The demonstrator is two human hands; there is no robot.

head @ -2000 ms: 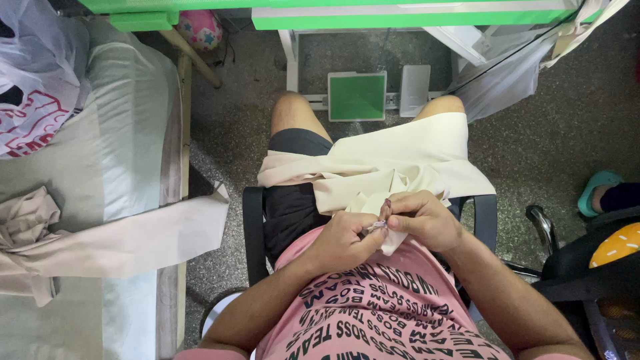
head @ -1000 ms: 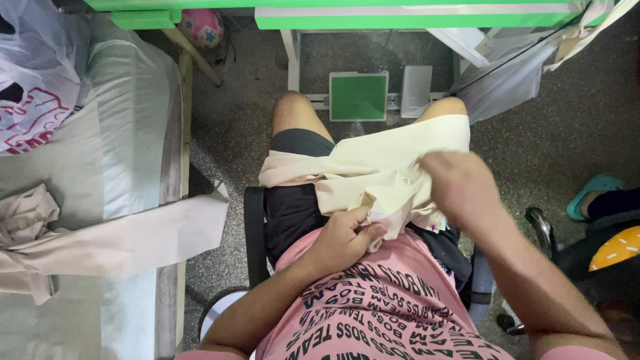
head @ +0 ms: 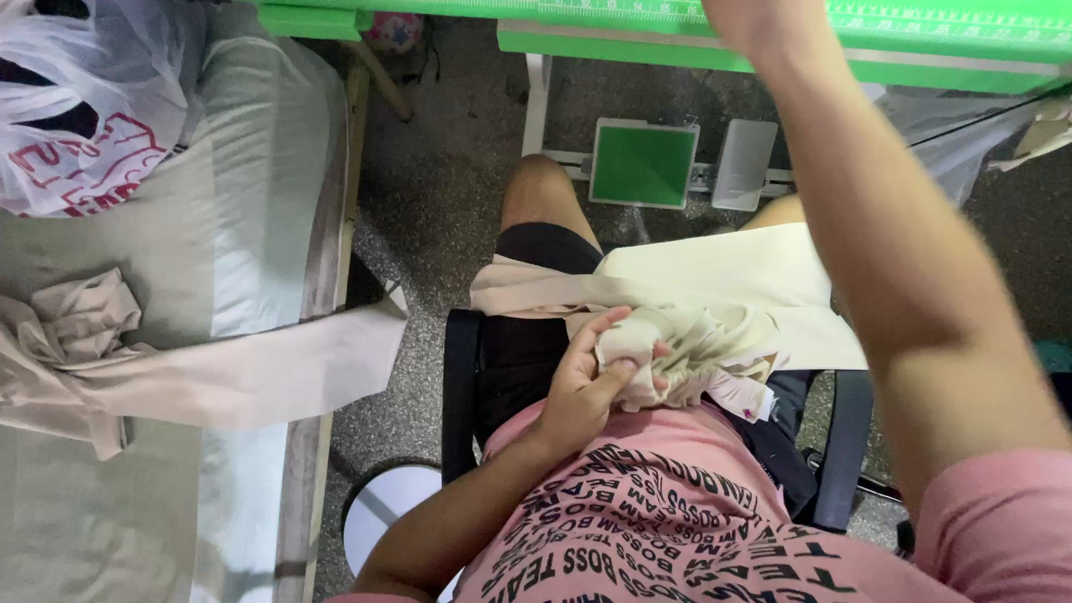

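Note:
Gathered cream fabric [head: 720, 343] lies across my lap, with a flat pale panel spread over the thigh on the right. My left hand [head: 590, 377] grips a bunched fold of it between thumb and fingers at my waist. A small white tag or scrap [head: 741, 395] hangs at the fabric's lower edge. My right hand [head: 762, 21] is stretched up to the green table [head: 938, 63] at the top edge; its fingers are out of the frame, so whether it holds anything is hidden.
Beige fabric [head: 251, 377] hangs over the edge of a bed [head: 159, 494] on the left, near a white plastic bag [head: 92, 126]. A green-topped pedal [head: 643, 163] sits under the table. The chair's armrests [head: 461, 394] flank me, with a round white object [head: 394, 511] below left.
My right hand has left the fabric at my lap and moved up to the table. My left hand keeps hold of the fabric, whose gathered folds are now spread out more.

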